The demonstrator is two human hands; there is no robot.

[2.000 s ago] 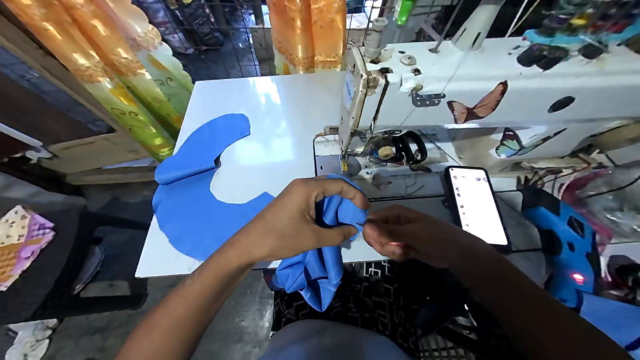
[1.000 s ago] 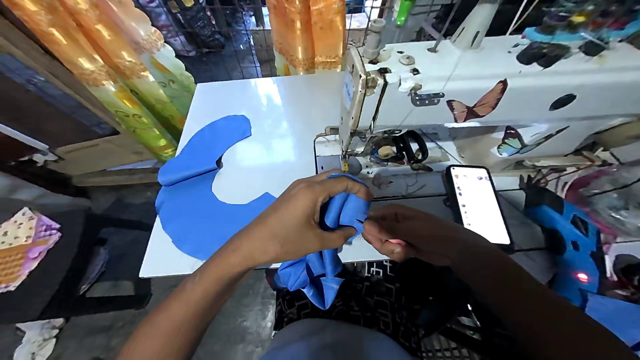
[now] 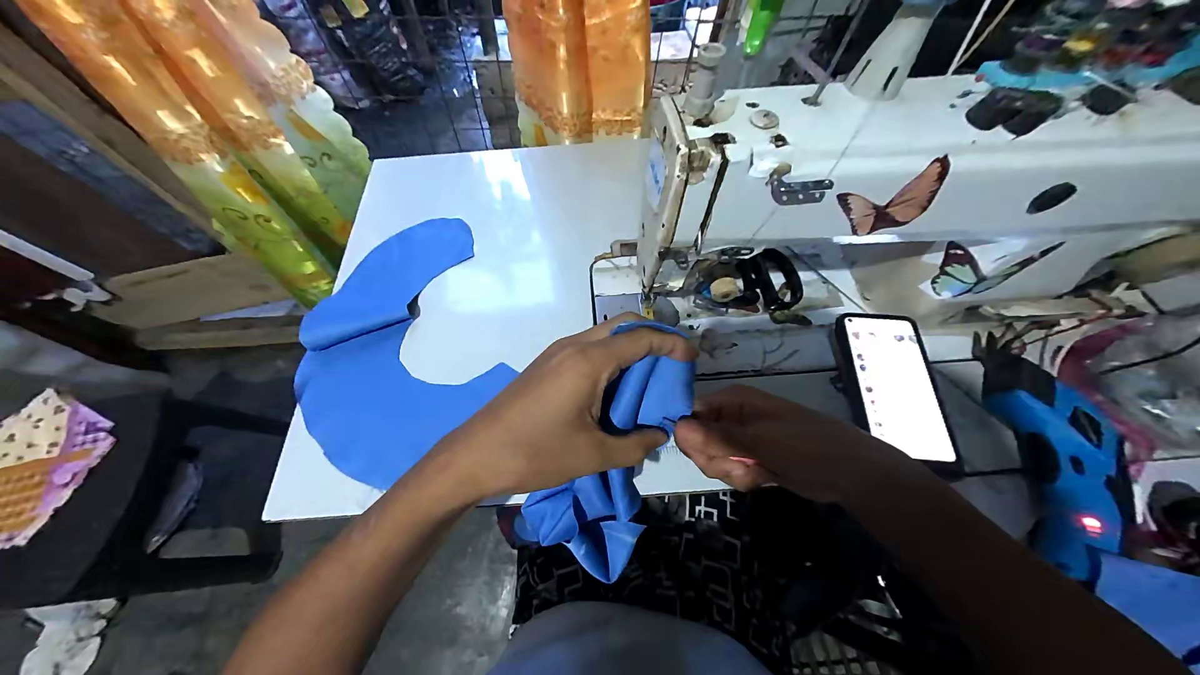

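My left hand (image 3: 572,403) grips a bunched piece of blue fabric (image 3: 647,394), part of which hangs below the table's front edge. The fingertips of my right hand (image 3: 750,436) pinch the same fabric at its right side; a small pinkish-red spot shows at these fingers, too unclear to name. Both hands are just in front of the needle area of a white sewing machine (image 3: 994,141). Left of them, a curved blue fabric piece (image 3: 375,412) with a fold across it lies flat on the white tabletop (image 3: 525,234).
A smartphone with a lit screen (image 3: 900,384) lies right of my hands. Beyond it is a blue device with a red light (image 3: 1059,450). Orange and green curtains (image 3: 272,122) hang at the back left. A dark stool (image 3: 103,487) bearing patterned cloth stands at the left.
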